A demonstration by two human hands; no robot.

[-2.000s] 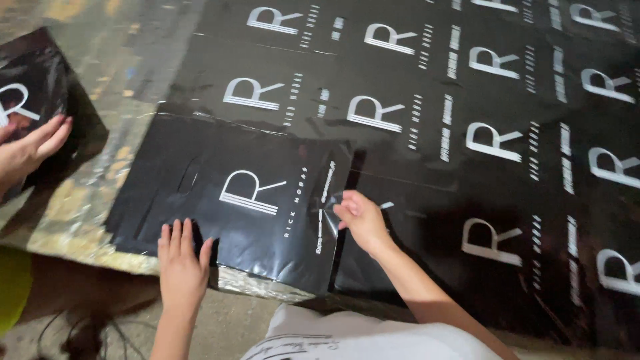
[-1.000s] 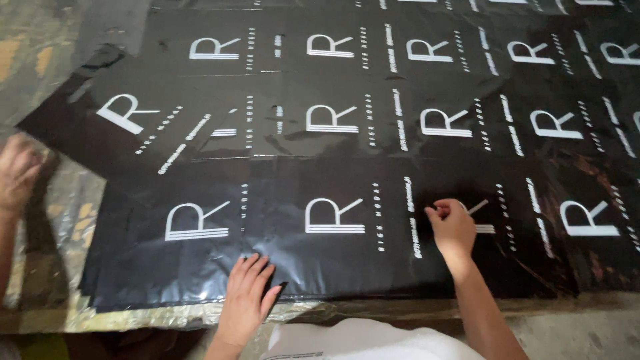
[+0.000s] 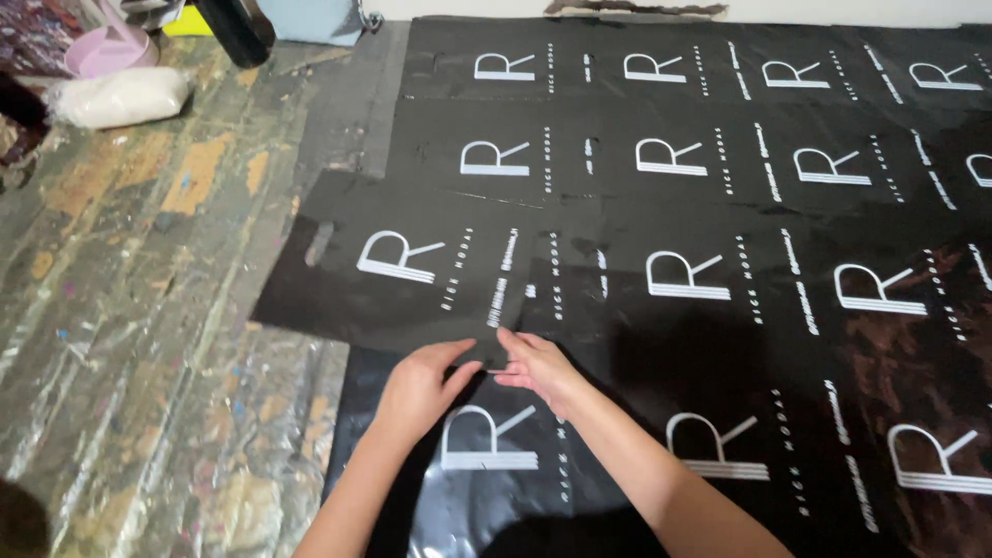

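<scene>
Rows of black plastic bags printed with a white letter R and small writing cover the work table. One loose black bag (image 3: 333,287) with a cut-out handle slot lies tilted over the others at the left. At its lower right edge, my left hand (image 3: 430,380) pinches the plastic between thumb and fingers. Close beside it, my right hand (image 3: 542,368) grips the same edge near the corner. Beneath both hands lies another printed black bag (image 3: 480,496), flat and glossy.
The table's worn, paint-stained surface (image 3: 170,325) shows at the left. At its back left are a white plastic-wrapped bundle (image 3: 124,97), a pink plastic item (image 3: 116,50), a black cylinder (image 3: 232,31) and a light blue item (image 3: 310,19). A white wall (image 3: 480,8) borders the far side.
My hands, apart on the bags before, have come together at the tilted bag's edge. The other person's hand at the left is out of view. The view has shifted toward the table's far left.
</scene>
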